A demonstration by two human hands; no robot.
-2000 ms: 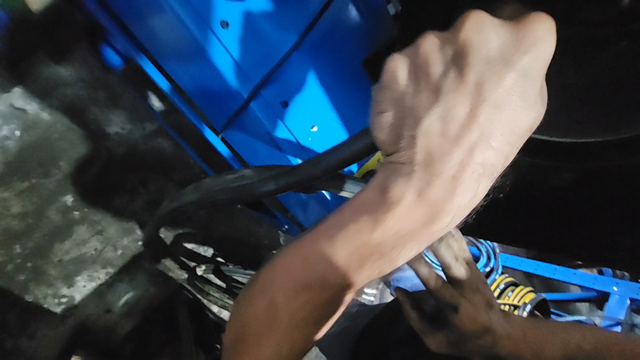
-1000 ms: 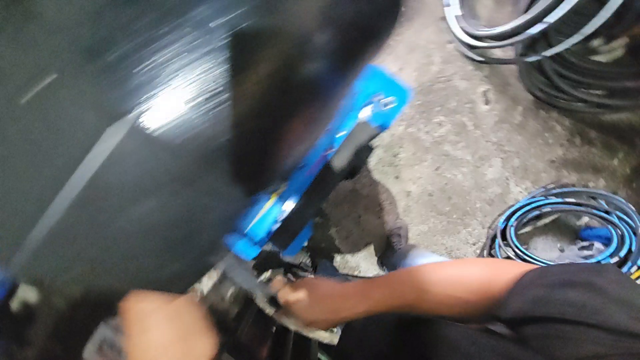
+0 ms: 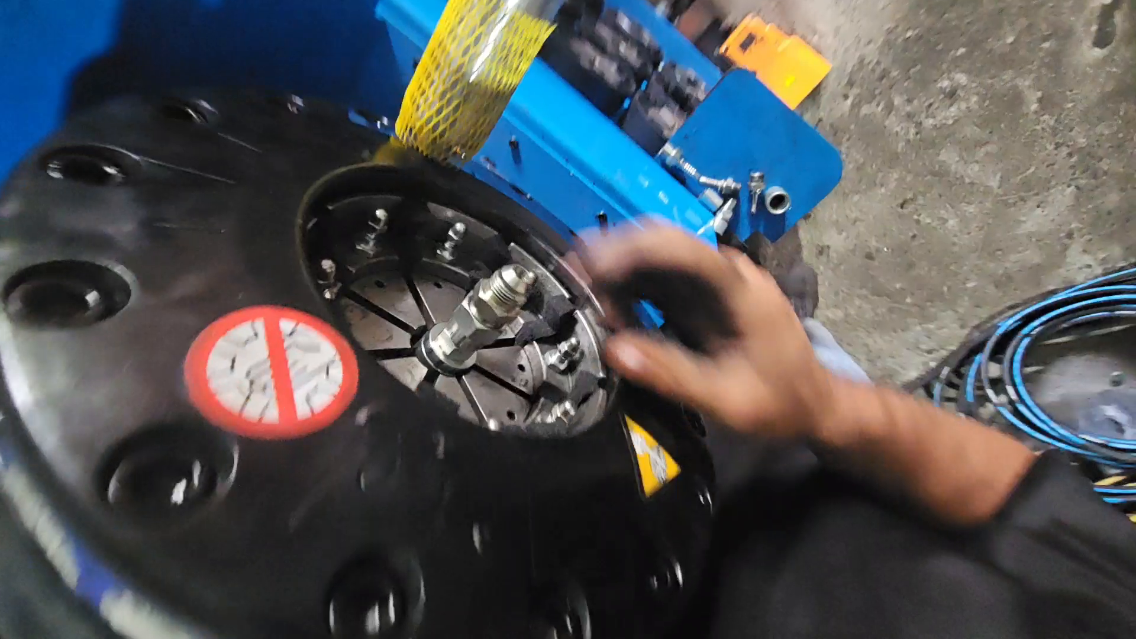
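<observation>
The round black head of a hose crimping machine (image 3: 257,195) fills the left and centre. In its round opening, segmented metal dies (image 3: 382,306) surround a silver threaded hose fitting (image 3: 484,315), whose threaded end points out towards the camera. My right hand (image 3: 701,328) is at the right rim of the opening, slightly blurred. Its thumb and fingers are curved and apart, with nothing seen between them. Whether the fingertips touch the rim cannot be told. My left hand is out of view.
A yellow mesh sleeve (image 3: 470,80) crosses above the opening. Beyond it, a blue metal tray (image 3: 763,133) holds small metal fittings (image 3: 754,191). An orange object (image 3: 777,58) lies behind. Coiled blue and black hoses (image 3: 1003,373) rest on the concrete floor (image 3: 941,160) at right.
The view has swung strongly, onto the front of the crimping head. Two hands showed in the earlier frames; only my right hand shows now, beside the opening.
</observation>
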